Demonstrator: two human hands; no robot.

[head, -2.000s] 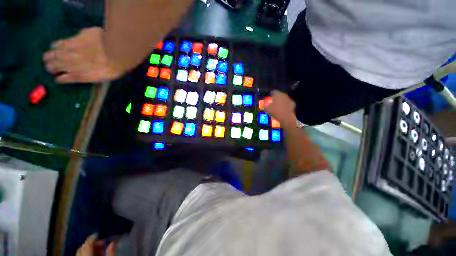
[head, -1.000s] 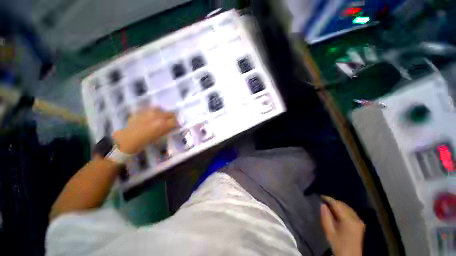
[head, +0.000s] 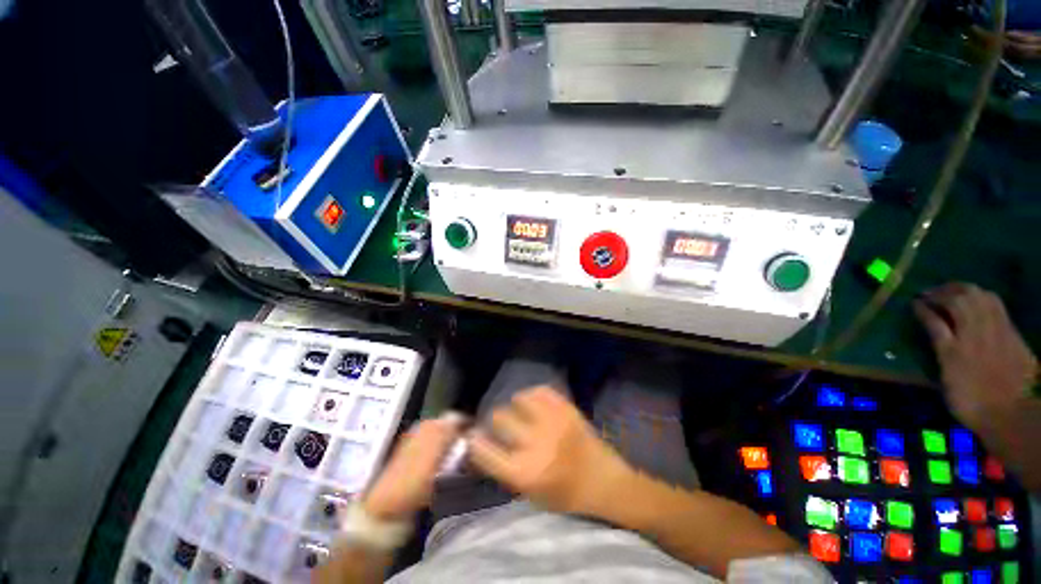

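My left hand [head: 409, 470] and my right hand [head: 550, 447] are close together above my lap, in front of the press [head: 639, 217]. Between their fingertips is a small pale, blurred piece [head: 456, 445], likely a watch unit; its details cannot be told. My left fingers close on it and my right fingertips touch its right side. The white blister tray [head: 257, 394] lies left of my left hand, its pockets partly filled with dark squares and pale pieces with dark centres.
A blue control box [head: 331, 188] stands left of the press. Lit watch screens [head: 864, 513] lie in a black tray at the lower right. Another person's hand [head: 979, 342] rests on the bench at the right, near a green-lit square [head: 879, 269]. A yellowish hose [head: 953, 160] hangs there.
The view has swung from the lit screens to the white tray, then to the press. My left hand has left the tray and met my right hand above my lap, with a small piece between them.
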